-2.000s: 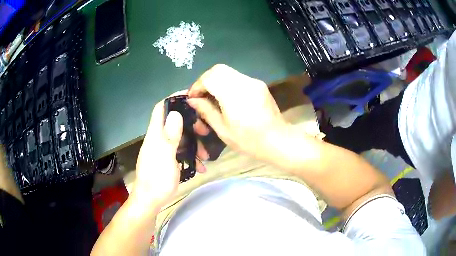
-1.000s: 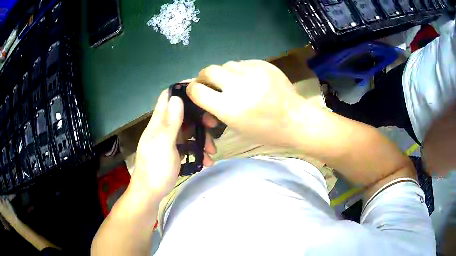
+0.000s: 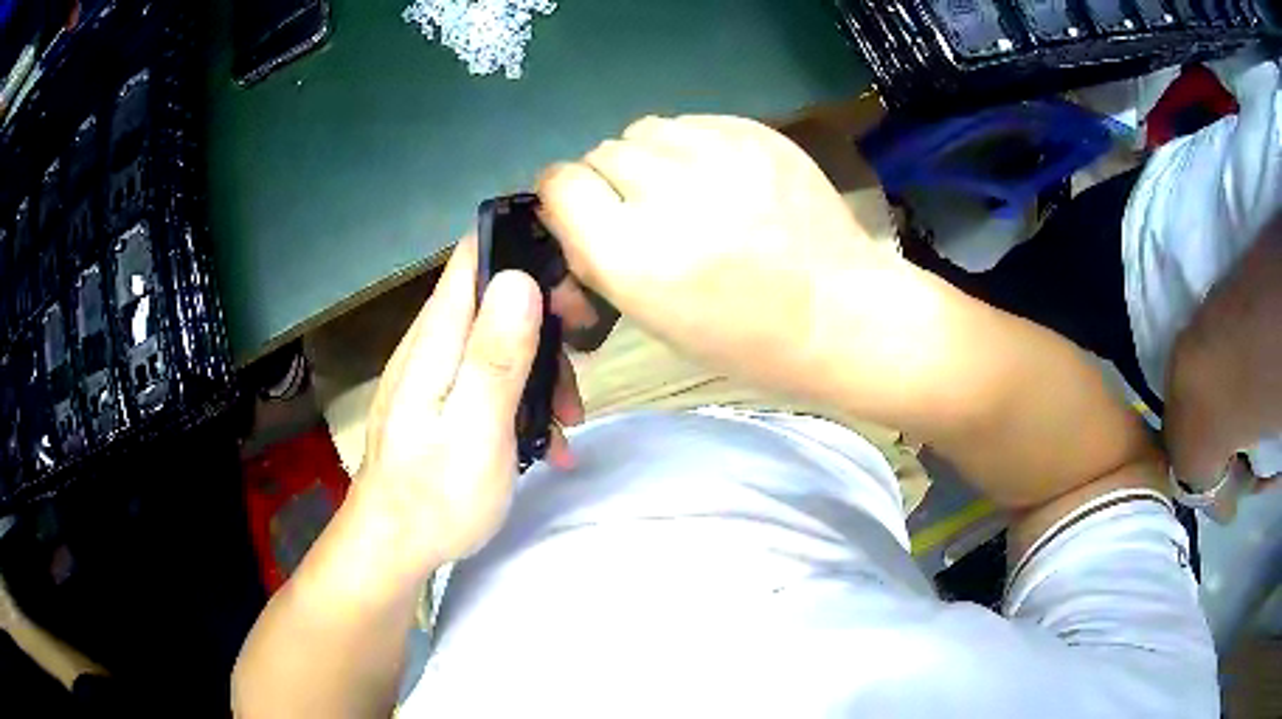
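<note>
A black phone housing (image 3: 509, 232) is held upright over my lap, near the bench's front edge. My left hand (image 3: 471, 379) is shut around it, thumb on its face and fingertips showing on its right side. My right hand (image 3: 703, 239) is at the housing's top right edge with its fingers curled; whether they pinch a small part is hidden. A loose pile of small whitish clear parts (image 3: 485, 31) lies on the green bench top (image 3: 380, 155), cut by the upper edge of the picture.
Stacked black blister trays with housings stand at the left (image 3: 106, 267) and upper right (image 3: 1040, 35). A black smartphone (image 3: 281, 35) lies at the upper left. Blue (image 3: 991, 155) and red (image 3: 295, 506) stools are below the bench. A neighbour's arm and shirt (image 3: 1209, 225) are at the right.
The view has shifted, so the pile, smartphone and trays sit higher in the picture. The housing is turned more edge-on, and its lower opening no longer shows. Both hands remain at it.
</note>
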